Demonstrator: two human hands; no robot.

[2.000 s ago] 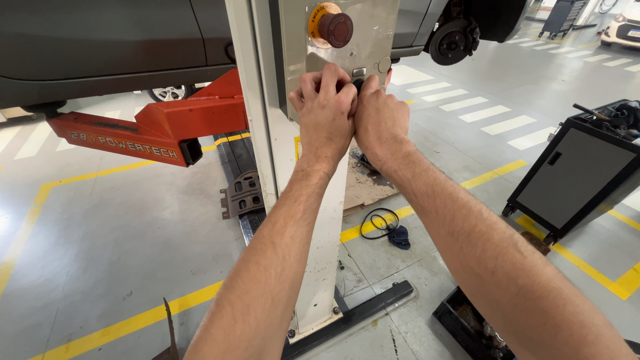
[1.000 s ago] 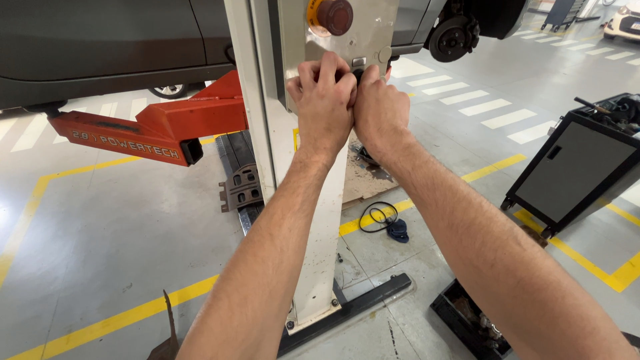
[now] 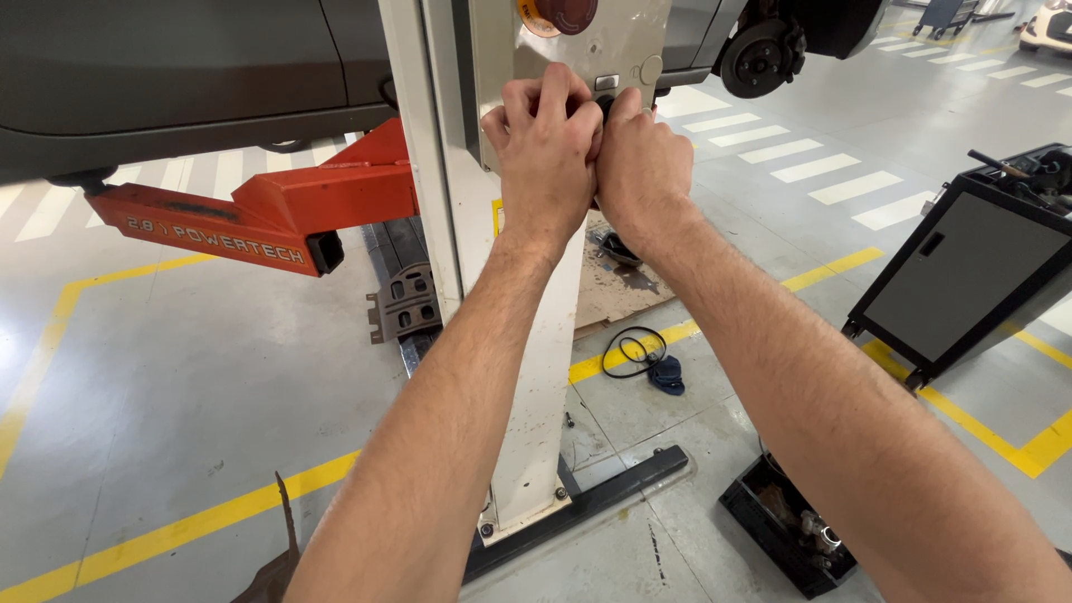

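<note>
My left hand (image 3: 548, 155) and my right hand (image 3: 643, 163) are side by side against the lower part of a grey control box (image 3: 578, 50) on the white post (image 3: 536, 368) of a car lift. Fingers of both hands are bent around a small dark control (image 3: 605, 104), mostly hidden between them; whether they grip it or press it cannot be told. Just above sits a small rectangular button (image 3: 606, 82). A round red emergency stop knob (image 3: 567, 10) is at the box's top. A red lift arm (image 3: 251, 209) reaches left under a dark grey car (image 3: 193, 75).
A black and grey tool cabinet (image 3: 963, 268) stands at the right. On the floor are a black crate of metal parts (image 3: 787, 528), a belt loop (image 3: 620, 356), a blue cloth (image 3: 667, 375) and the post's black base beam (image 3: 603, 502). A brake disc (image 3: 756, 59) shows behind.
Both hands stay at the same place on the control box, with little plain change in their pose. The view has shifted slightly, so the red knob stands higher in the picture.
</note>
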